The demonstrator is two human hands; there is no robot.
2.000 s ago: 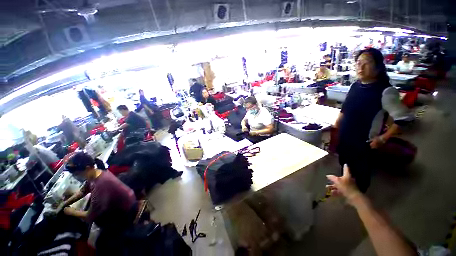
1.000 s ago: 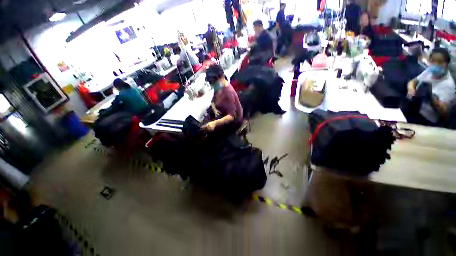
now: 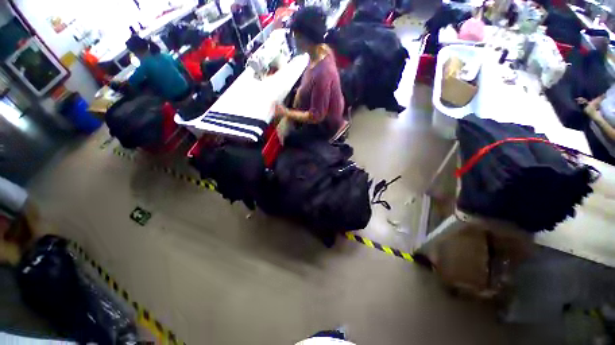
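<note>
Neither of my hands is in view. Nearest in front, a black bundle of cut pieces (image 3: 516,176) with a red tie lies on the corner of a pale table (image 3: 590,232) at the right. Left of it, a large black garment pile (image 3: 317,192) rests beside a white sewing table (image 3: 253,101). Black strips (image 3: 232,124) lie parallel on that table's near end. A person in a dark red top (image 3: 322,87) sits at it, by a white sewing machine (image 3: 273,54).
A person in a teal top (image 3: 162,75) sits further left, near a blue bin (image 3: 79,113). A brown box (image 3: 482,259) stands under the pale table. Yellow-black floor tape (image 3: 381,248) crosses the floor. Black plastic-wrapped goods (image 3: 64,286) lie lower left.
My raised hand, seen two seconds ago at the right, has left the picture. The view has swung left and down. The standing person at the right is out of view.
</note>
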